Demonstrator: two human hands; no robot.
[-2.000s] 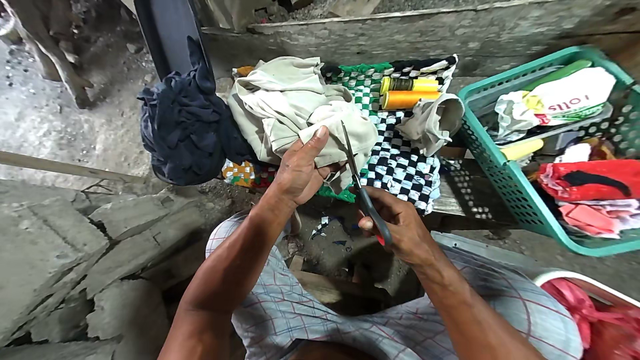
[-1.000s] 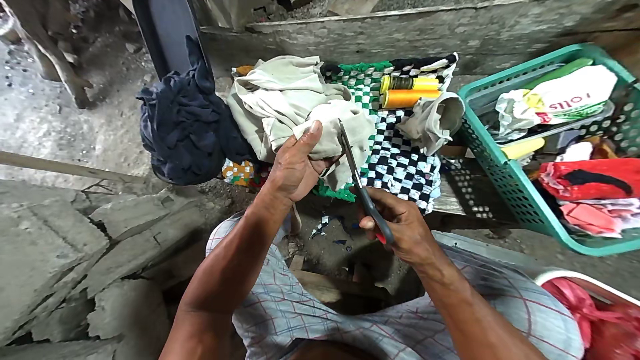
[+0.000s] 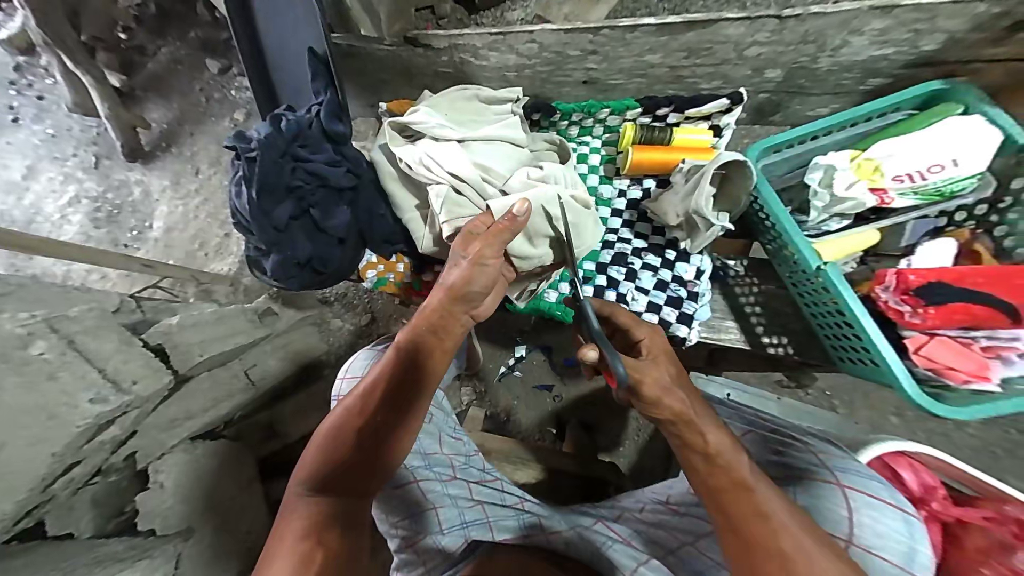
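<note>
My left hand [image 3: 480, 260] pinches an edge of the cream cloth [image 3: 472, 152], which lies bunched on a woven checkered rag mat [image 3: 648, 264]. In my right hand [image 3: 636, 356] is a pair of scissors [image 3: 588, 316] with black and red handles; the blades point up along the right part of the cloth. Whether the blades touch the cloth cannot be told. Yellow-ended thread spools, one with orange thread [image 3: 664, 159] and one with dark thread [image 3: 660, 136], rest on the mat. Beside them sits a grey-beige cloth roll [image 3: 700, 200].
Dark navy cloth [image 3: 304, 192] is heaped on a dark tray [image 3: 284, 48] at the left. A green plastic basket [image 3: 832, 320] at the right holds plastic bags and red cloth. A white-rimmed container [image 3: 944, 460] with red plastic stands lower right. Broken concrete slabs [image 3: 96, 376] lie lower left.
</note>
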